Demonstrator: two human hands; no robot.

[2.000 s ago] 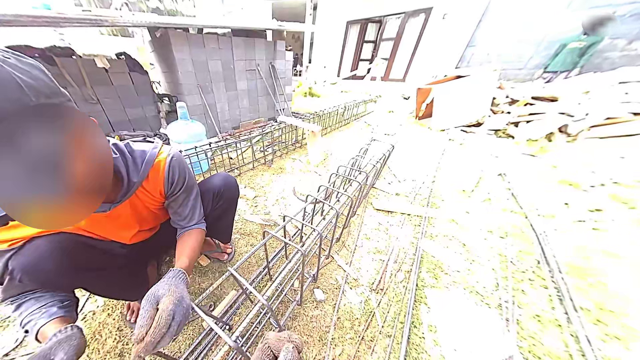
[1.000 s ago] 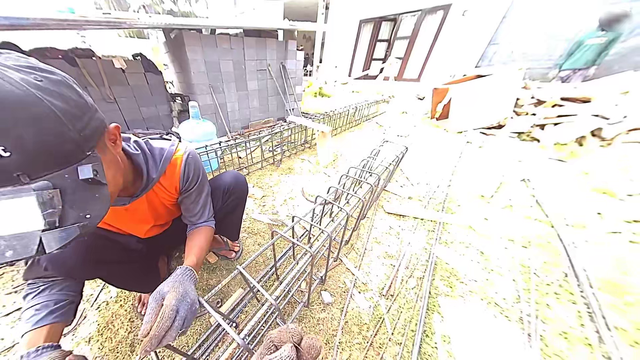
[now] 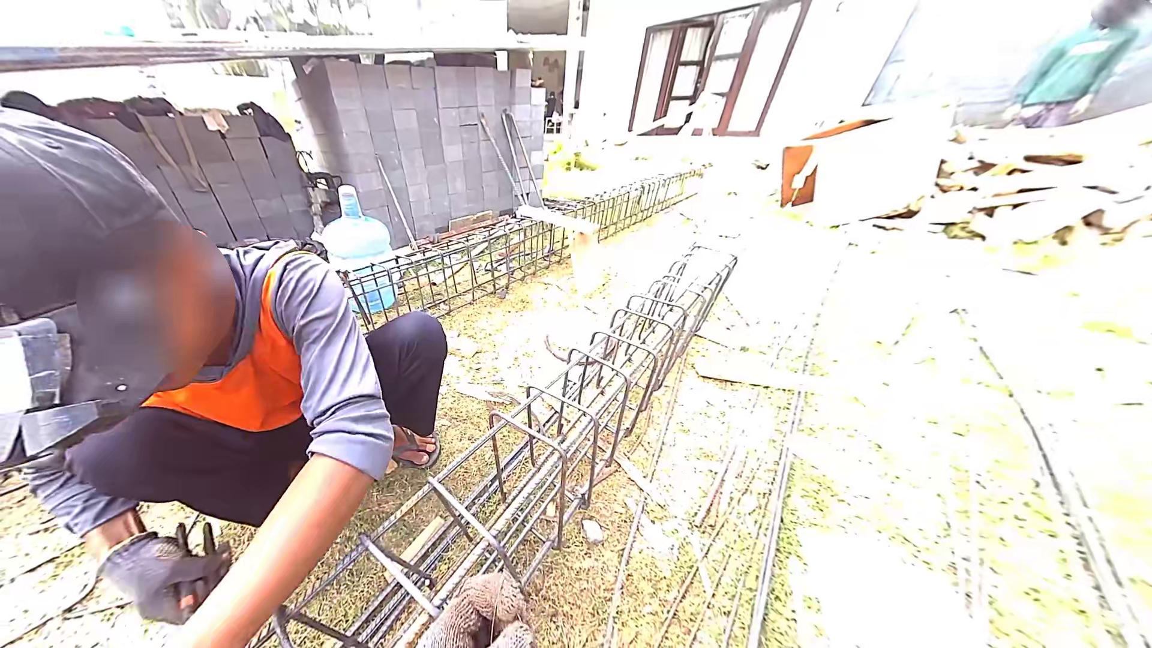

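Note:
A long rebar cage [image 3: 540,441] of straight steel bars and bent square stirrups runs from the bottom left toward the middle. At its near end my left hand [image 3: 484,614], in a knitted work glove, is curled against the bars; the lower part is cut off by the frame edge, and whether it grips anything is unclear. My right hand is out of view. On the cage's left side crouches a co-worker in a cap and an orange and grey top. One dark-gloved hand of theirs [image 3: 169,574] is low at the left, beyond their bare forearm.
Another rebar cage [image 3: 504,261] lies behind, beside a blue water jug [image 3: 358,241] and stacked grey blocks [image 3: 405,135]. Loose steel bars [image 3: 783,477] stretch over the ground at right. A debris pile [image 3: 1035,184] and a person in green [image 3: 1071,67] are farther back.
The co-worker's gloved hand that was beside the near end of the cage no longer shows there; their forearm now reaches down to the bottom edge. My left hand stays by the bars.

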